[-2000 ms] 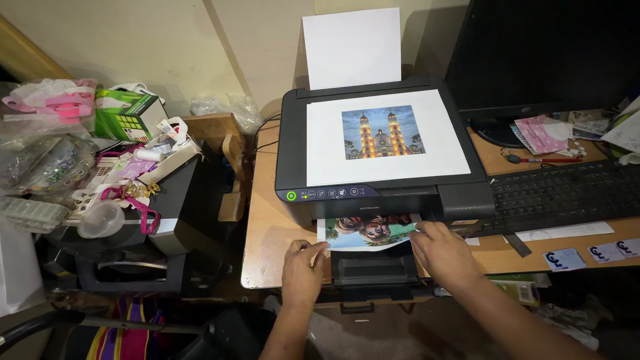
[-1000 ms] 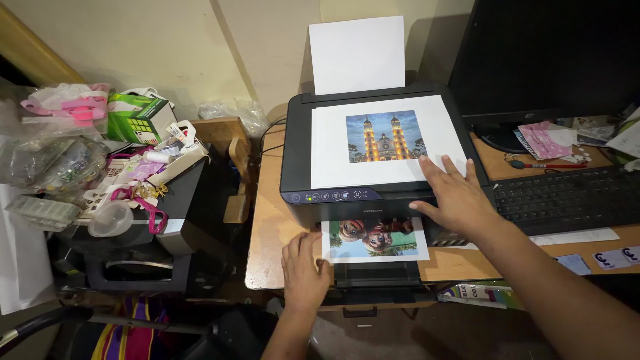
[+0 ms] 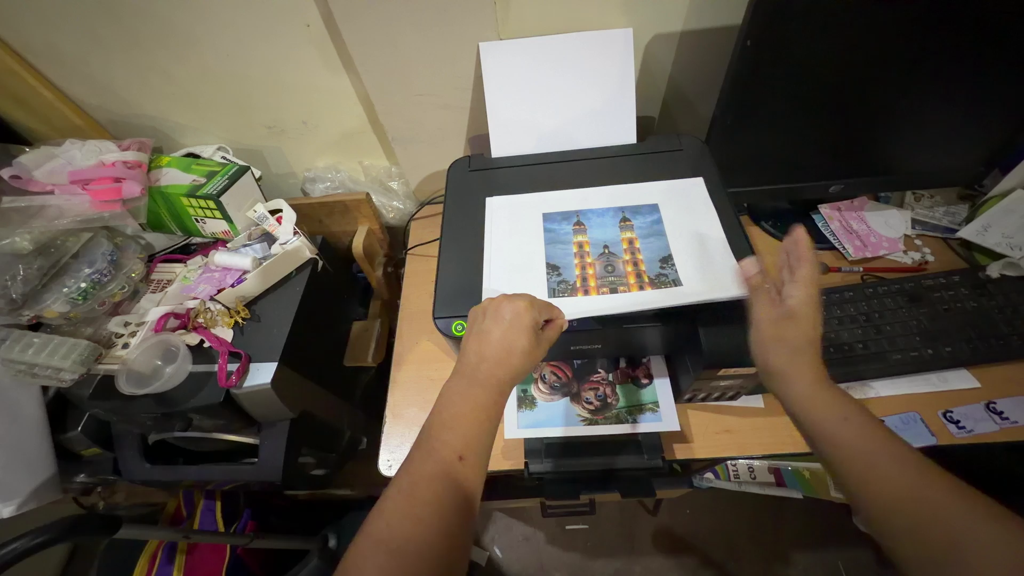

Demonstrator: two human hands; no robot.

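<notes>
A black Epson inkjet printer stands on the wooden desk, its power light green. On its lid lies a white sheet printed with a twin-towered church. My left hand pinches the sheet's front edge between thumb and fingers, over the control panel. My right hand, slightly blurred, is upright with fingers extended beside the sheet's right edge; whether it touches is unclear. Below, a print of cartoon-like figures lies in the output slot, upside down in view. Blank paper stands in the rear feeder.
A black keyboard and a monitor are at the right, with a red pen and small cards. At the left, a green box, plastic bags and craft bits crowd a black machine.
My left hand has moved from beside the output print up to the front edge of the church sheet. My right hand has moved off the sheet's face to its right side.
</notes>
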